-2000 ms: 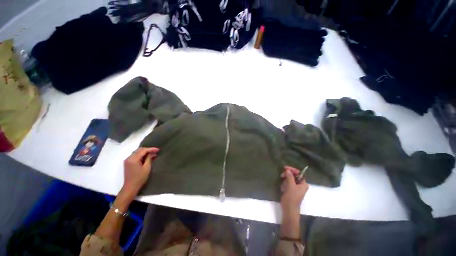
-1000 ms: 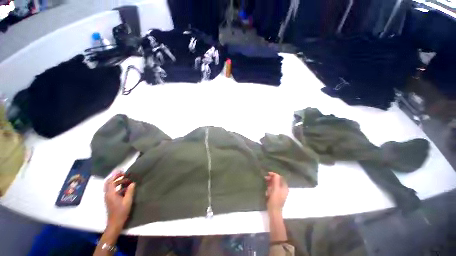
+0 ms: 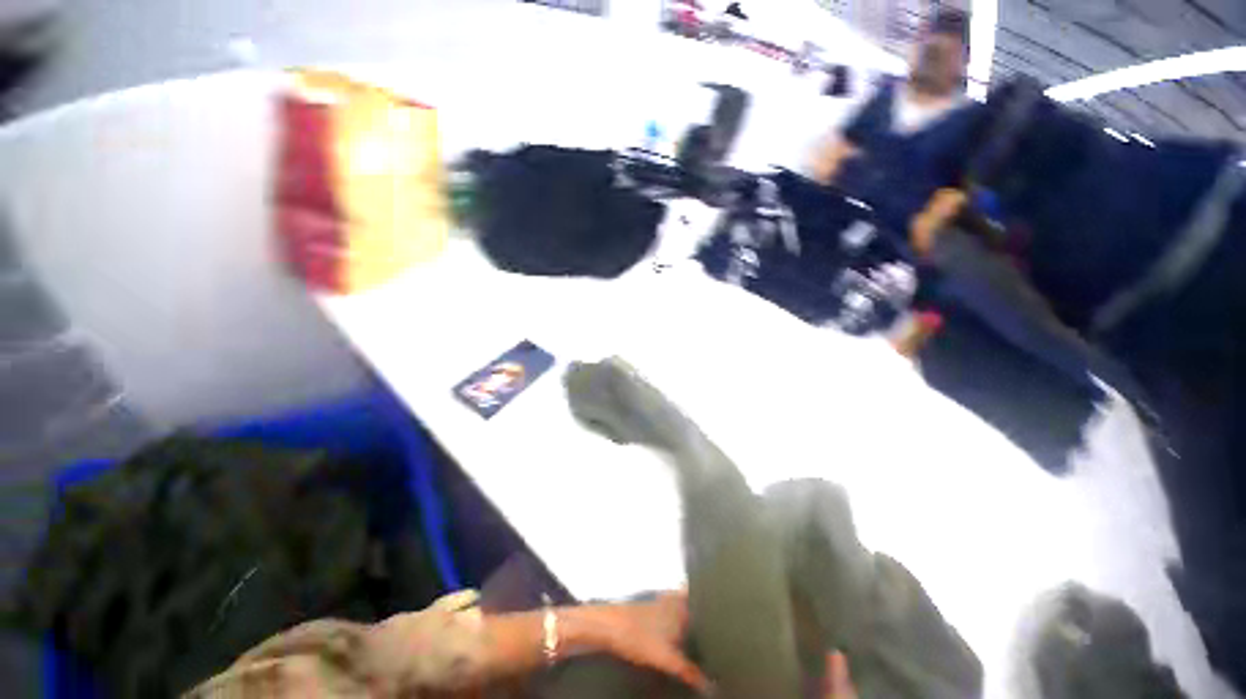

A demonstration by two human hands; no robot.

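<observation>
The olive-green jacket [image 3: 745, 587] is bunched and partly raised at the table's near edge, with one sleeve stretched towards the phone. My left hand [image 3: 649, 639] is at its left side, fingers against the cloth and seemingly gripping it; the picture is blurred. Of my right hand [image 3: 836, 676] only a blurred bit of finger shows at the bottom edge, beside the cloth; the rest is hidden or cut off. The jacket's zipper cannot be made out. The second green garment [image 3: 1093, 642] is at the lower right, cut off by the edge.
The phone [image 3: 503, 378] lies on the white table [image 3: 615, 512]. A blue bin [image 3: 435, 498] of dark green garments is at lower left. A yellow-red bag [image 3: 390, 178], black pile [image 3: 560, 212] and navy garments [image 3: 820, 253] lie farther back. A person in navy [image 3: 902, 144] is opposite.
The view has swung left, bringing the bin and bag into sight. The jacket, flat before, is now gathered up. My left hand has moved onto the bunched cloth; my right hand is mostly out of sight.
</observation>
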